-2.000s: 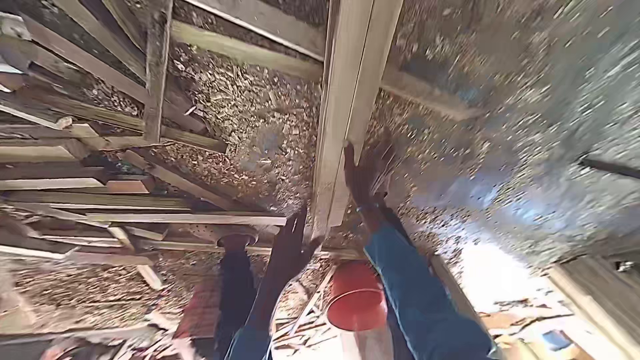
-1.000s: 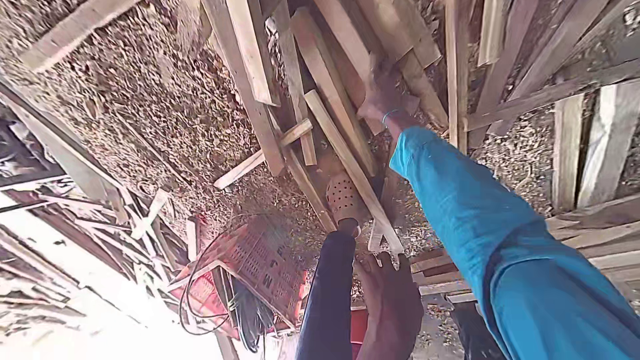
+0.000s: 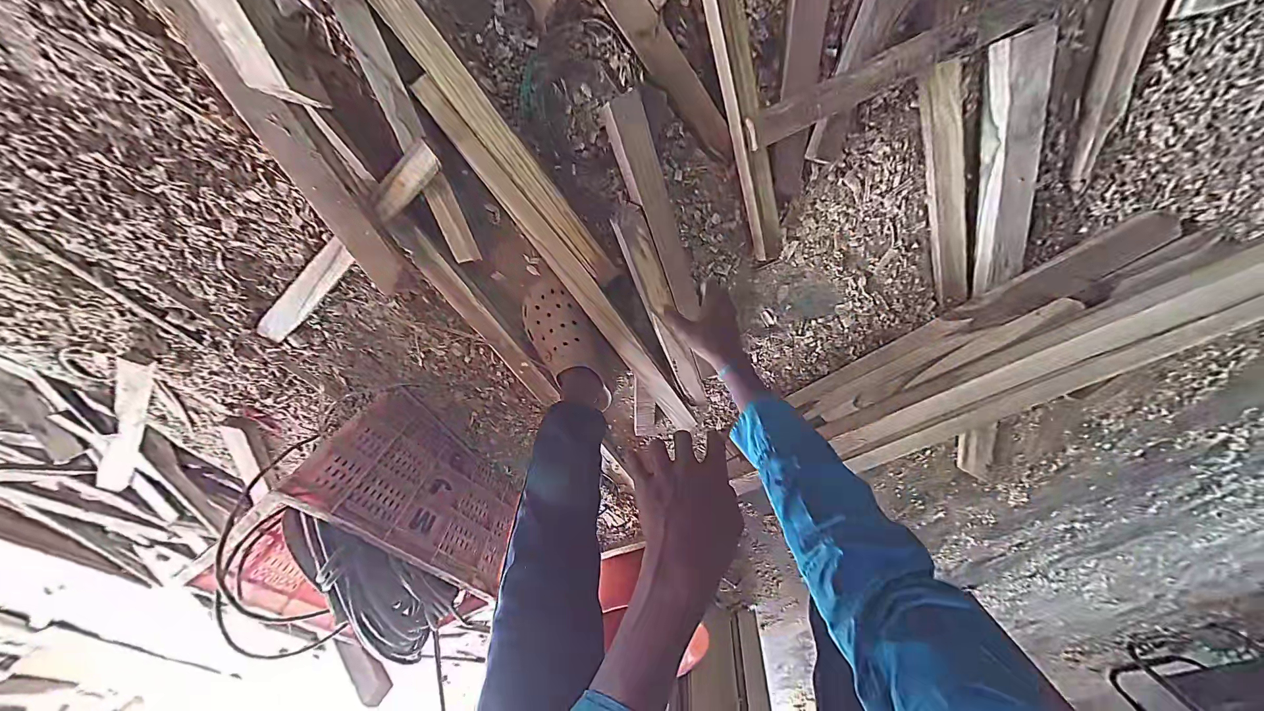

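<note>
My left hand is at lower centre, its fingers spread beside the near end of a long wooden strip; whether the fingertips touch it is unclear. Above and to the right, my right hand has its fingers apart against or just beside a short wooden piece. Another short piece lies alongside that one, pointing away from me. The long strip slants up and left past a perforated clog on my foot. Neither hand is visibly closed around wood.
A red plastic crate with coiled black cable stands at lower left. Behind my left forearm is a red bucket. Long boards extend right, and more offcuts lie on the shaving-covered ground.
Two seconds ago both hands were at a long board. One second ago my right hand was on wood farther up; now it is beside the short pieces. The view has swung greatly.
</note>
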